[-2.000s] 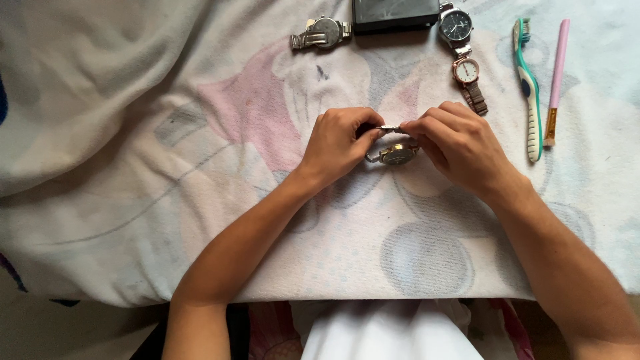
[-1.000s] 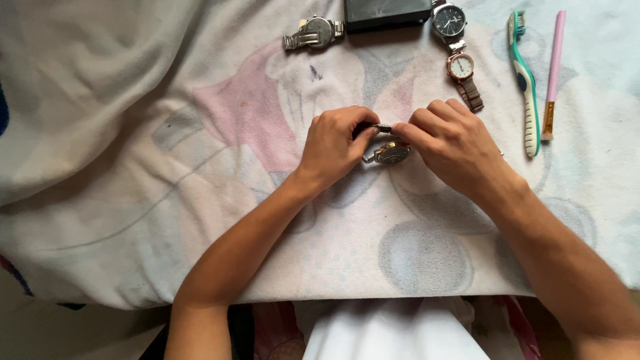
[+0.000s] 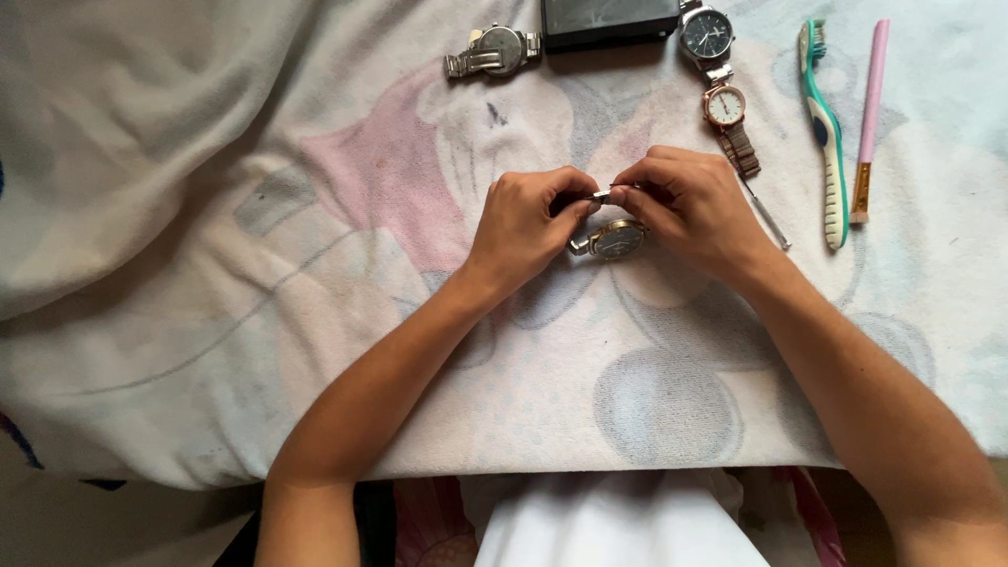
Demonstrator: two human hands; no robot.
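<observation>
A wristwatch with a dark dial and gold-coloured bezel [image 3: 617,239] hangs or lies just below my fingertips, its metal bracelet raised between my hands. My left hand [image 3: 531,224] pinches one side of the bracelet clasp [image 3: 602,196] between thumb and fingers. From the other side my right hand [image 3: 693,209] grips the same part with thumb and forefinger. A small dark thin piece shows at the right fingertips; what it is cannot be told. A slim metal screwdriver-like tool [image 3: 768,215] lies on the cloth beside my right wrist, partly hidden.
A patterned fleece blanket [image 3: 669,409] covers the surface, folded at left. Behind my hands lie a silver watch face down [image 3: 501,50], a black box [image 3: 610,24], a dark-dialled watch [image 3: 706,35] and a rose-gold watch [image 3: 724,105]. A toothbrush [image 3: 827,150] and pink-handled brush [image 3: 872,110] lie right.
My right hand has shifted slightly, and the slim metal tool now shows beside it. Both hands have stayed at the bracelet.
</observation>
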